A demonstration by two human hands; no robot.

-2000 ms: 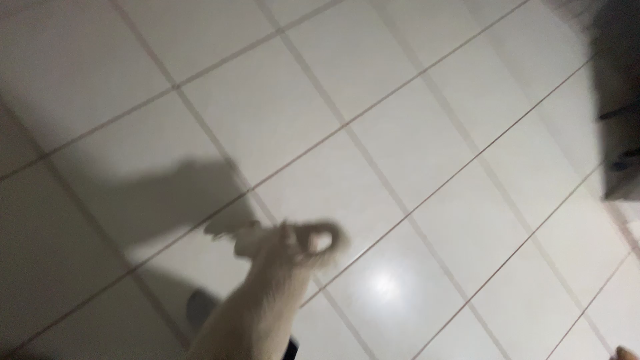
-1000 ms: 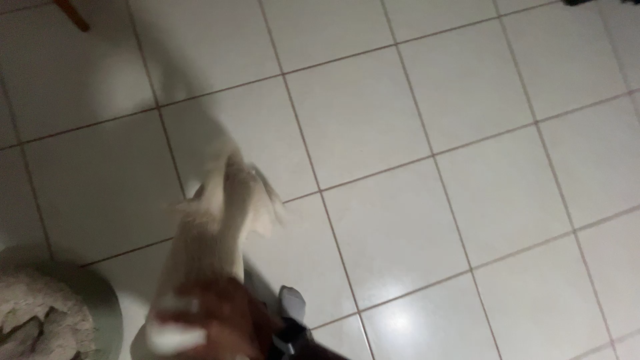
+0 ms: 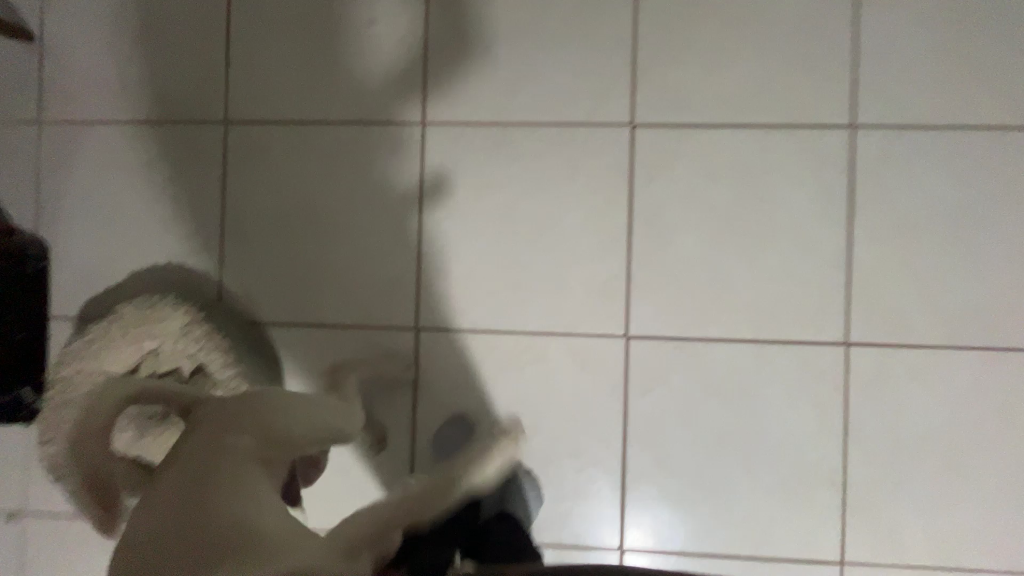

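Observation:
A pale, short-haired dog (image 3: 240, 480), blurred, fills the lower left, close to the camera. Its tail curls in a ring at the left, and its legs stretch to the right. Beneath the dog's rear shows a small reddish-brown patch, possibly fingertips; which hand they belong to cannot be told. Neither of my hands shows clearly, and the dog's body hides what lies under it. A dark brown strip along the bottom edge may be part of an arm.
A round pet bed (image 3: 160, 328) with fluffy pale lining lies behind the dog on the white tiled floor (image 3: 736, 232). Dark clothing (image 3: 500, 536) and a grey shoe or sock (image 3: 524, 492) are at the bottom centre. A dark object (image 3: 20, 320) stands at the left edge.
A hand lay on the dog at the bottom one second ago; now it is not clearly seen. The dog's pose has changed, with its curled tail now at the left. The view has turned.

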